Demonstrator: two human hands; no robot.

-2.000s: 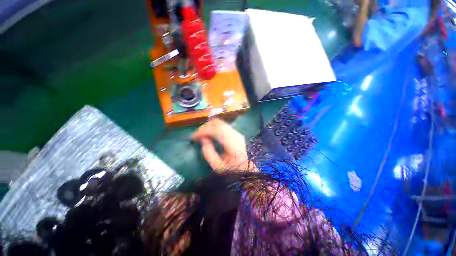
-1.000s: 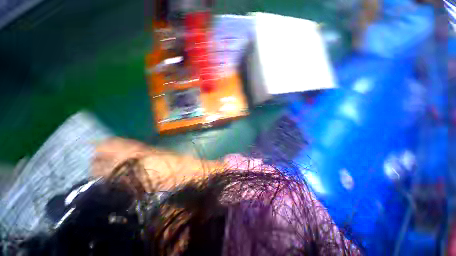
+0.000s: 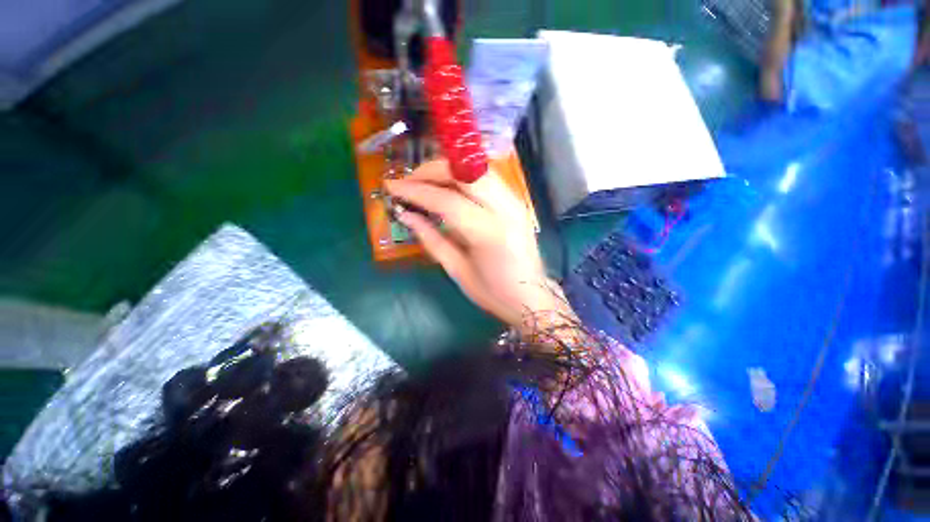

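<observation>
My right hand (image 3: 474, 229), bare with a pink sleeve, reaches over the front of the orange test fixture (image 3: 377, 229). Its thumb and forefinger are close together at the pale green nest (image 3: 399, 231), with a small dark bit between the tips. The hand hides most of the nest, so whether it grips a part is unclear. The red clamp handle (image 3: 456, 112) hangs down just above the hand. Several round black parts (image 3: 296, 383) lie on the silvery sheet (image 3: 219, 291) at lower left. My left hand is not in view.
A white box (image 3: 627, 112) stands right of the fixture, with a pale panel piece (image 3: 505, 82) between them. A dark parts tray (image 3: 624, 285) lies below the box. The blue floor (image 3: 775, 306) is at right. Part of a person in blue (image 3: 851, 56) shows at upper right. Dark hair covers the bottom.
My right hand was in front of the fixture, then moved left over the silvery sheet, and is now at the nest. The view has shifted, placing the fixture slightly farther right.
</observation>
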